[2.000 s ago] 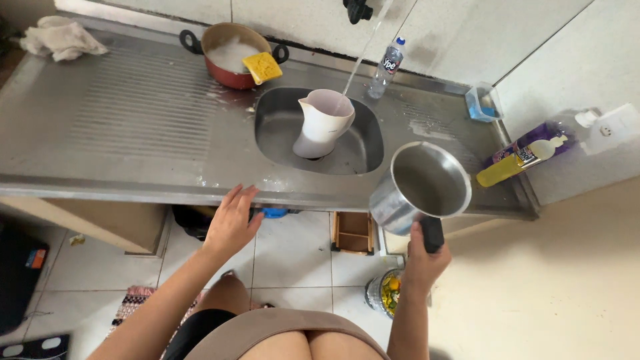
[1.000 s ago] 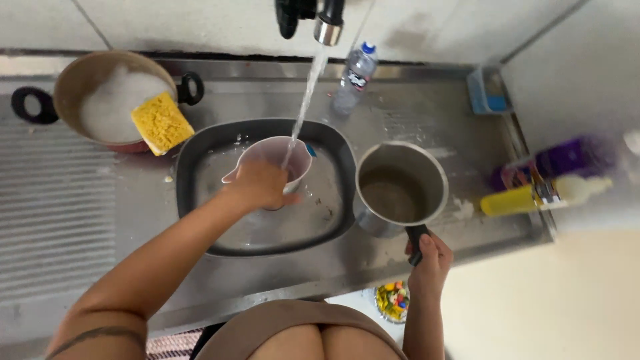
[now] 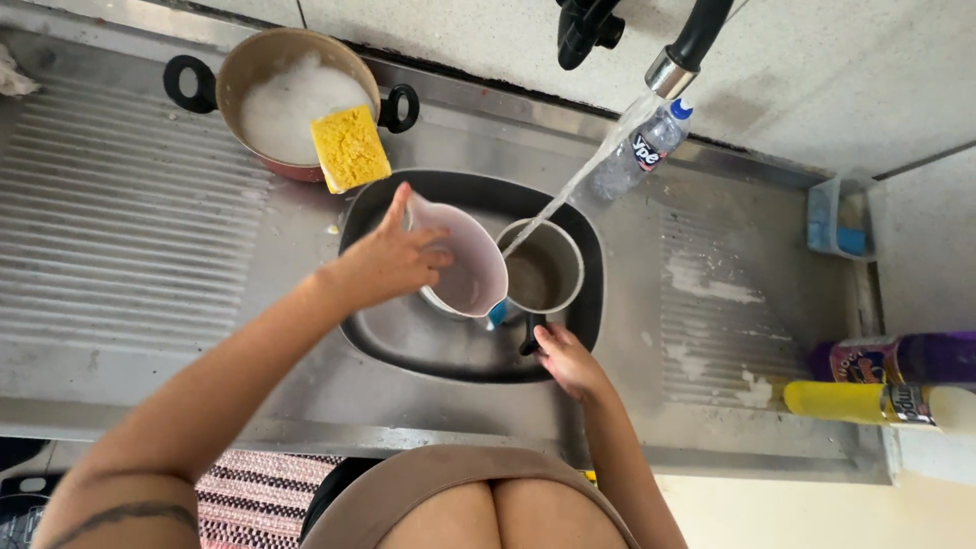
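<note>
My left hand (image 3: 396, 259) grips the rim of a whitish-pink plastic pitcher (image 3: 469, 263), tilted over the left part of the steel sink basin (image 3: 427, 357). Beside it, in the basin's right part, is a metal pot with a black handle (image 3: 560, 267) and some liquid inside. My right hand (image 3: 568, 358) is at that handle, fingers around its end. Water runs from the faucet spout (image 3: 672, 72) down to the pot's left side, close by the pitcher's rim. A small blue item (image 3: 496, 314) shows at the pitcher's lower edge.
A two-handled pot (image 3: 267, 76) with suds stands behind left, a yellow sponge (image 3: 351, 149) on its rim. A clear bottle (image 3: 637, 156) stands behind the basin. To the right are a plastic container (image 3: 837, 217), a purple bottle (image 3: 892, 360) and a yellow bottle (image 3: 839, 402).
The black-handled pot has moved from right of the basin into it, with my right hand. My left hand, at the counter's front edge two seconds ago, now holds the pitcher, which has been tilted.
</note>
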